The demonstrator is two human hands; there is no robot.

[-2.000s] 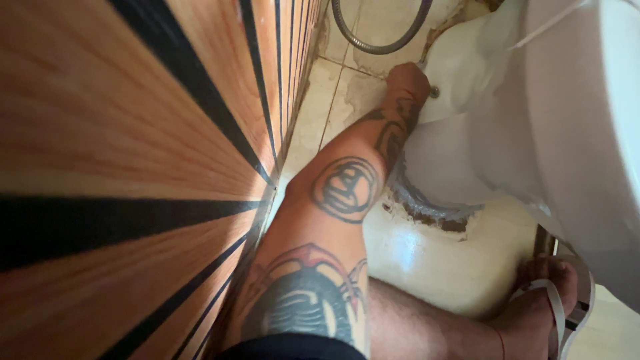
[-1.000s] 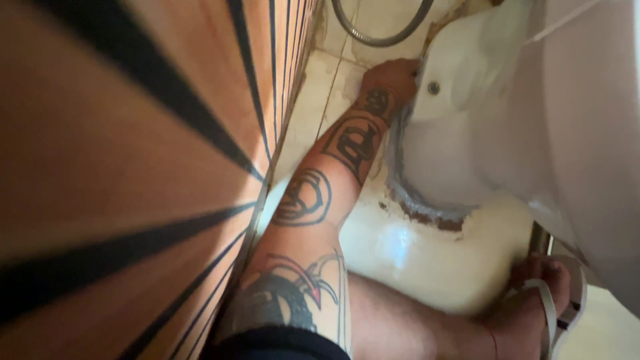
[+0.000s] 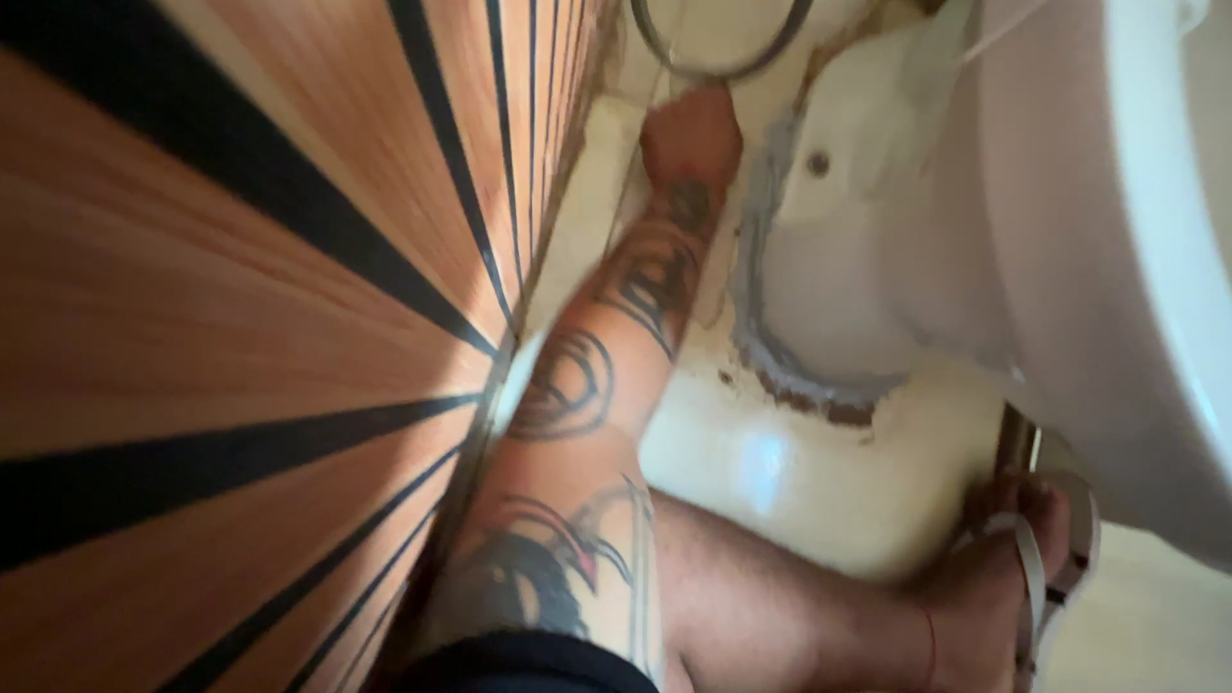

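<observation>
My left hand (image 3: 695,140) is at the upper middle of the head view, at the far end of my outstretched tattooed forearm. It looks curled, with its back towards the camera; the fingers are blurred and hidden, so whether it holds anything cannot be told. It is low by the tiled floor, to the left of the white toilet base (image 3: 837,298) and apart from it. Grey sealant (image 3: 756,279) rings the foot of that base, and a dark bolt or hole (image 3: 818,164) shows on its side. Just beyond my hand curves a flexible metal hose (image 3: 717,72). My right hand is out of view.
A wood-look wall panel with black stripes (image 3: 241,318) stands close along the left of my arm. The white toilet bowl (image 3: 1088,241) bulges in at the right. My bent leg (image 3: 789,587) and a foot in a flip-flop (image 3: 1035,577) are at the lower right.
My left hand has moved left, away from the toilet base, where it was beside the bolt or hole in the earlier frames. It is now closer to the hose.
</observation>
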